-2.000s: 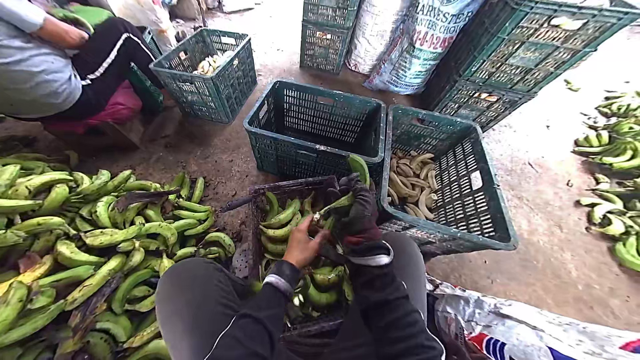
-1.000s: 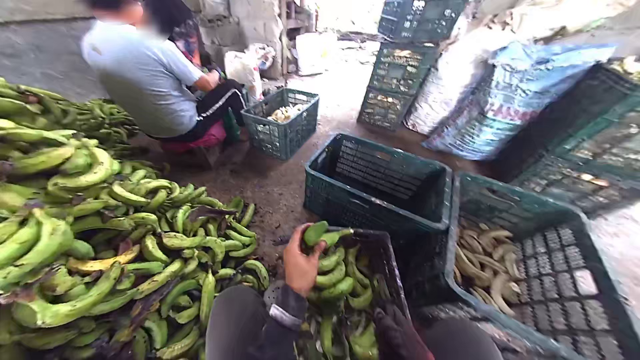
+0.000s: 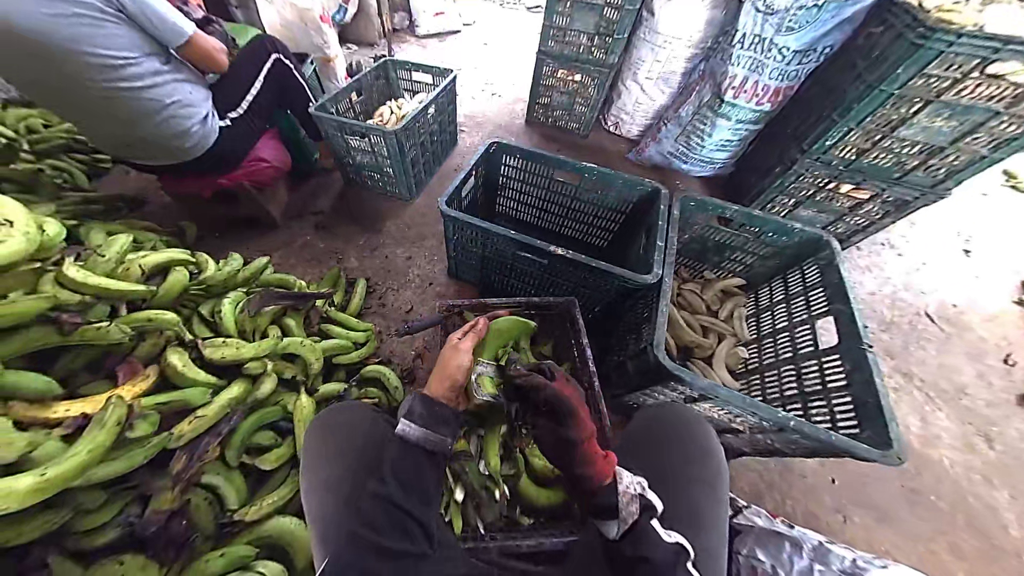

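My bare left hand [image 3: 460,364] holds a green plantain [image 3: 506,336] above a dark plastic crate [image 3: 588,360] between my knees. My right hand [image 3: 556,416], in a black and red glove, closes around the plantain's near right side. Something flat and pale lies between my left fingers and the fruit; what it is cannot be told. Whether the glove also holds a tool is hidden. Below both hands, the crate holds green plantains [image 3: 538,488] and strips of green peel [image 3: 472,480]. A dark-handled tool [image 3: 420,324] rests by the crate's far left corner.
Green plantains [image 3: 232,348] are heaped at left. Ahead stands a green plastic crate [image 3: 552,252]; another [image 3: 860,352], at right, holds peeled plantains [image 3: 708,324]. A seated person [image 3: 160,88] is beside a crate of peeled fruit [image 3: 404,152]. Sacks [image 3: 712,104] and stacked crates [image 3: 904,152] stand behind.
My gloved right hand has come up from the crate's right side to the plantain at my left hand. The view has swung back to the right.
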